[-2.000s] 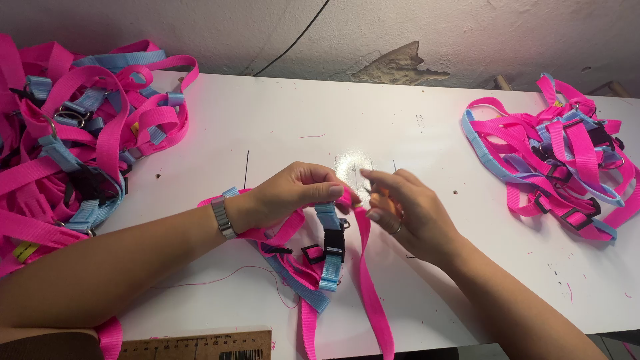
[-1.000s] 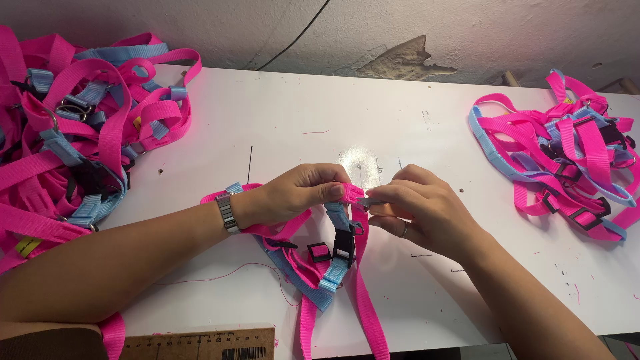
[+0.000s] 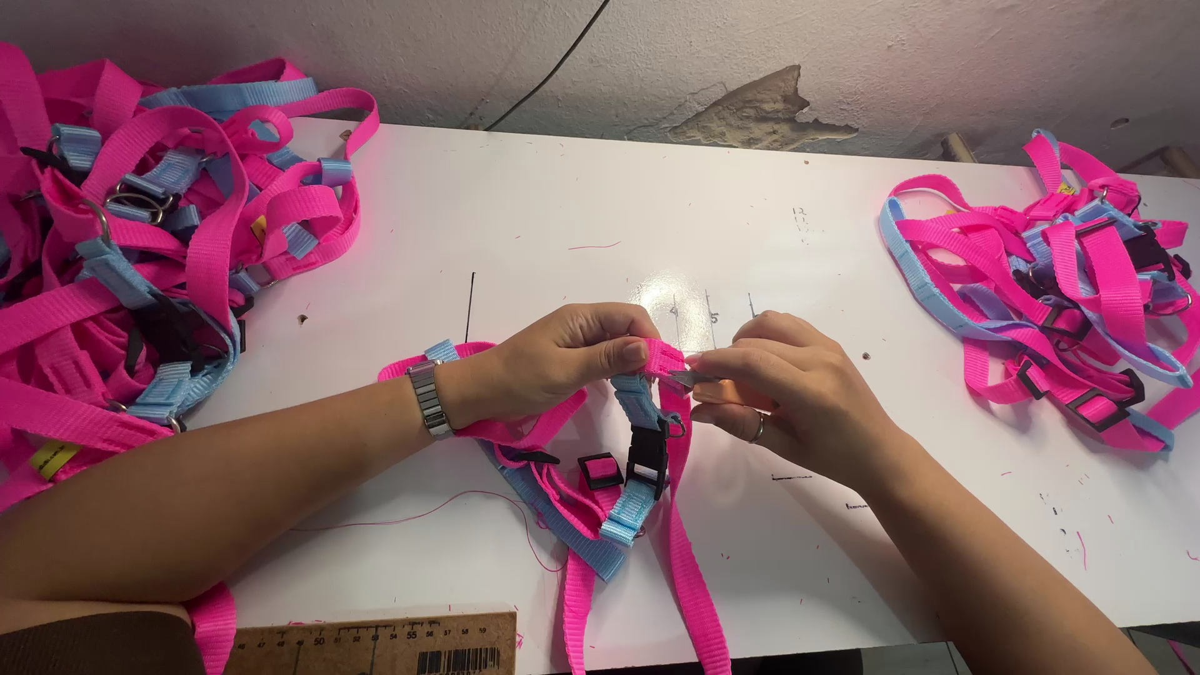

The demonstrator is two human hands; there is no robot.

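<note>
My left hand (image 3: 572, 366), with a metal watch at the wrist, pinches a folded, stitched end of pink webbing between thumb and fingers. That end belongs to a pink and light blue webbing harness (image 3: 692, 562) with a black side-release buckle (image 3: 647, 455) and a black slider (image 3: 600, 471), hanging below on the white table. My right hand (image 3: 787, 394), a ring on one finger, holds a small pointed metal tool (image 3: 689, 378), perhaps thread snips or a blade. Its tip meets the stitched pink webbing; most of it is hidden by my fingers.
A large heap of pink and blue webbing harnesses (image 3: 216, 234) lies at the left, a smaller heap (image 3: 1106, 281) at the right. A wooden ruler (image 3: 375, 647) lies at the near edge. A loose pink thread (image 3: 450, 495) trails over the table. A damaged wall (image 3: 656, 56) stands behind.
My right hand has moved left to the stitched pink webbing, and the tool's tip is now against it. My left hand keeps its pinch on the webbing.
</note>
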